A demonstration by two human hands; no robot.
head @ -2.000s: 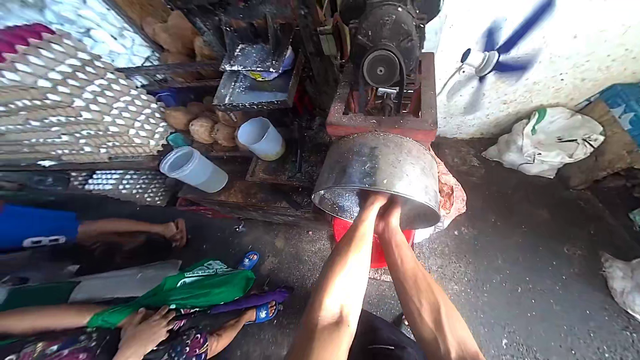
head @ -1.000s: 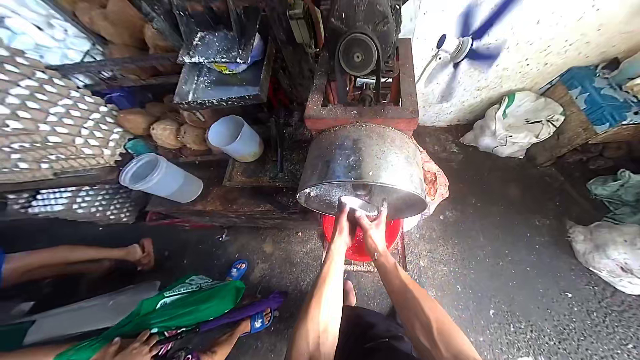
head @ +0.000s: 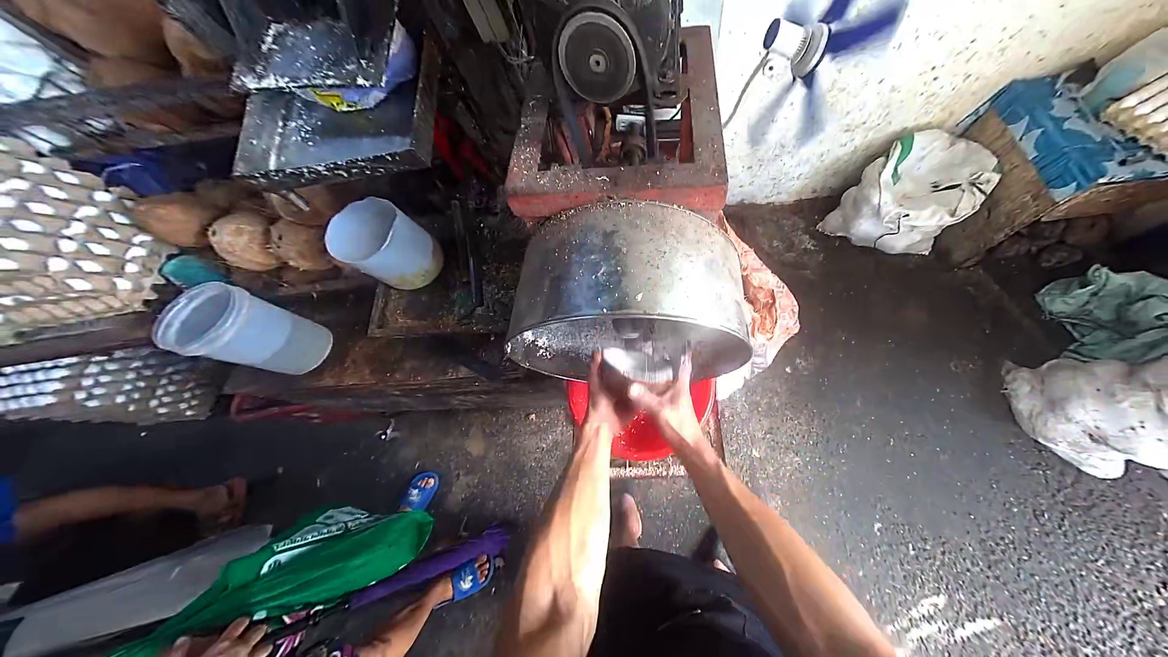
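Both my hands hold a halved coconut, its white flesh facing the mouth of a metal drum-shaped guard. My left hand is on the coconut's left side, and my right hand is on its right. A dark shaft end shows just above the coconut inside the guard; whether they touch is unclear. White shreds cling to the guard's inner rim. Below my hands sits a red plastic basin. Behind the guard stands a red metal machine frame with a belt pulley.
Two translucent plastic containers stand on the left bench beside husked coconuts. At lower left, other people's legs and a hand show near a green bag. A blue-bladed fan and white sacks are at right.
Both hands have drawn back from deep inside the guard to its front opening, where the coconut half now shows between them.
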